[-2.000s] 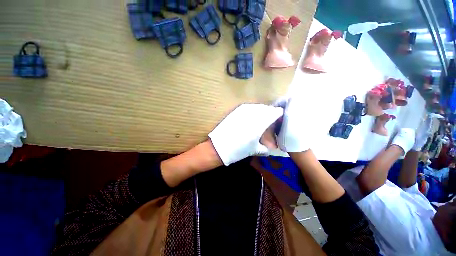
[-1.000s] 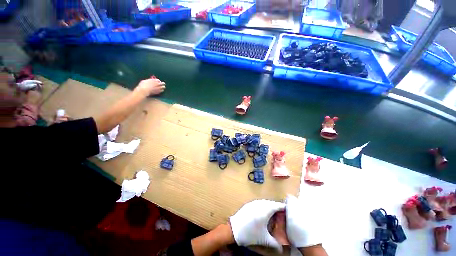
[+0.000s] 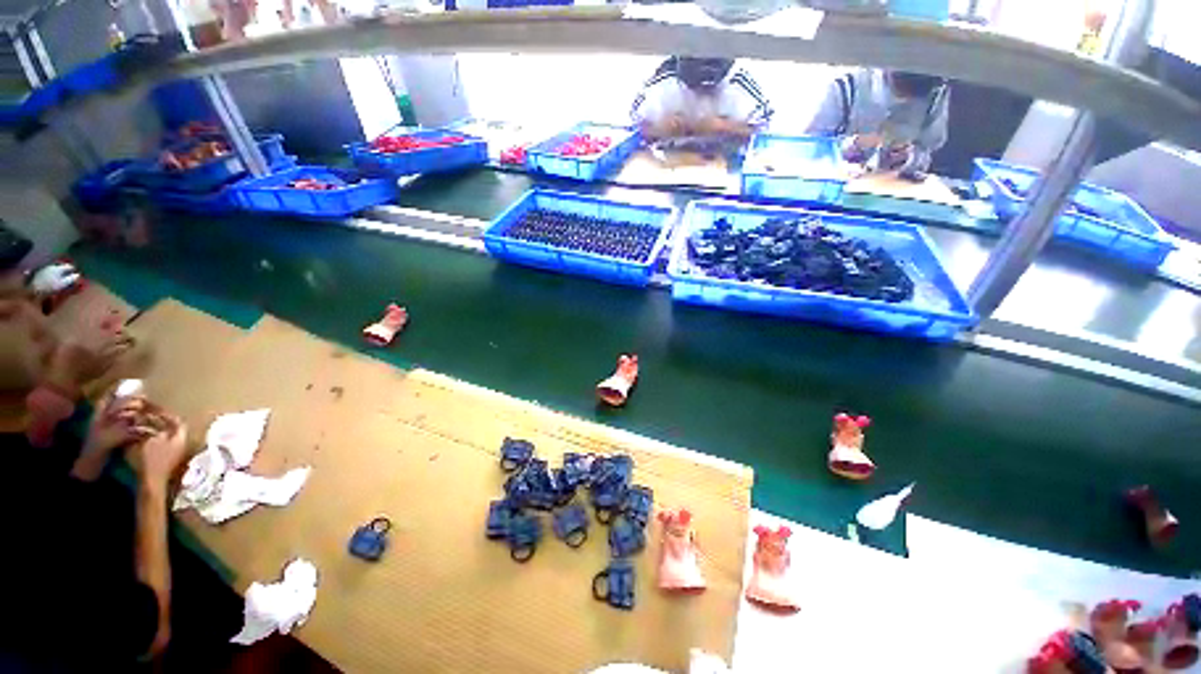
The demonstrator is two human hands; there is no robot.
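Only slivers of white glove show at the bottom edge: my left hand and my right hand. Their fingers and anything in them are cut off. A loose pile of dark navy toy handbags lies on the tan cardboard sheet. A lone handbag lies to its left. A pink figure body stands at the cardboard's right edge, and a second pink figure is beside it on the white sheet.
Spaced pink figures lie on the green conveyor belt. Blue trays stand across it. A white pointed object lies at the belt edge. Clustered figures are at right. Crumpled white cloths and a seated person are at left.
The view has swung up from my lap to the belt, and my gloved hands have dropped to the bottom edge. The person at left has drawn a hand back from the belt, where a figure now lies.
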